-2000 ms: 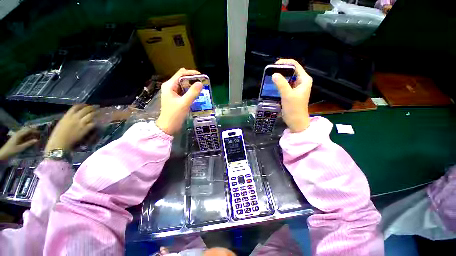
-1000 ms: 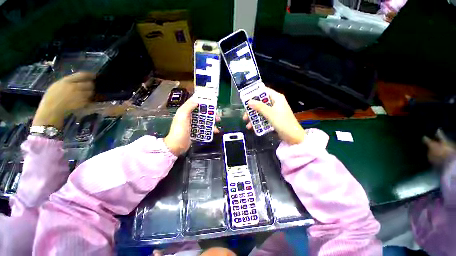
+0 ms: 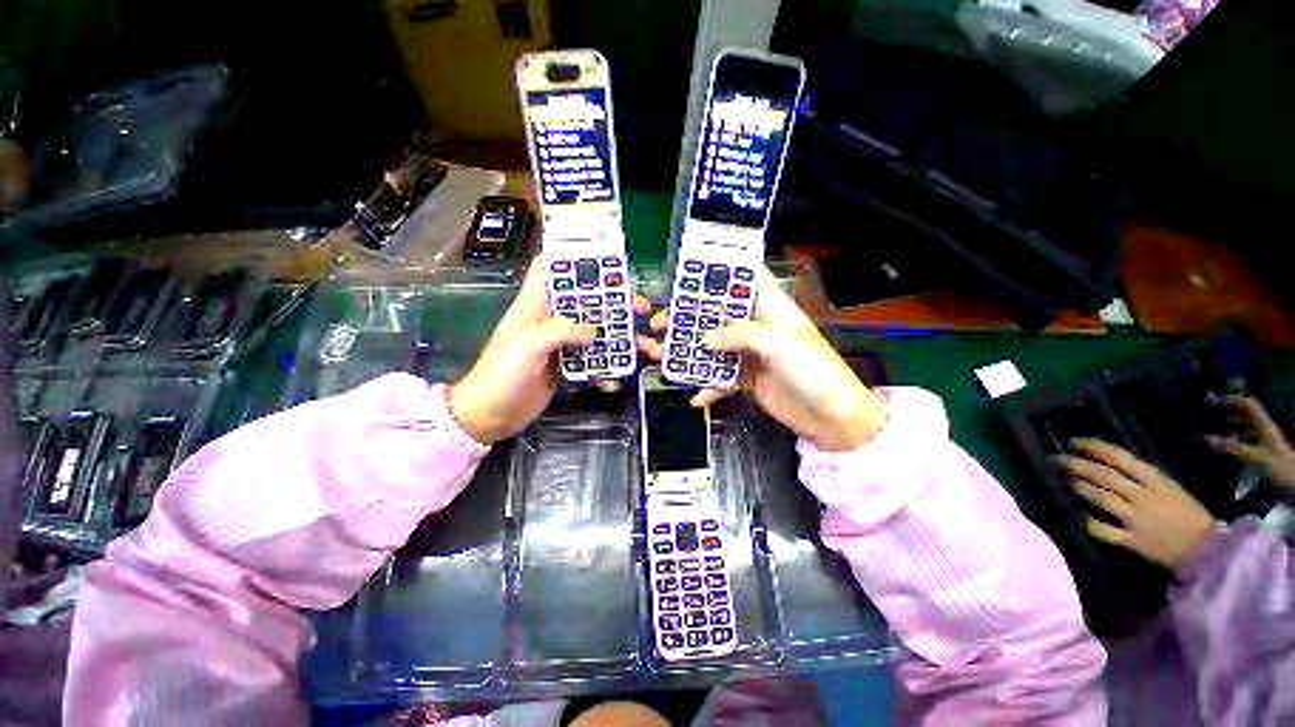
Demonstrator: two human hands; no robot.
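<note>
My left hand (image 3: 514, 367) holds an open white flip phone (image 3: 580, 213) upright, its thumb on the keypad. My right hand (image 3: 795, 355) holds a second open flip phone (image 3: 729, 213), leaning slightly right, thumb on its keypad. Both main displays show white menu text on dark. A third open flip phone (image 3: 687, 540) lies in a pocket of the clear blister tray (image 3: 433, 611) below them, its display dark. Its top end is close under the right-hand phone.
At left are clear trays with dark phones (image 3: 68, 462). A small closed phone (image 3: 497, 227) lies behind. A cardboard box (image 3: 476, 64) stands at the back. At right, another person's hands (image 3: 1136, 497) are over a black tray (image 3: 1058, 447), near a white paper slip (image 3: 1000, 378).
Both phones now stand nearly parallel, and their displays changed from blue-and-white patterns to menu text. The left neighbour's hand has left the near trays. A black tray and hands have appeared at right.
</note>
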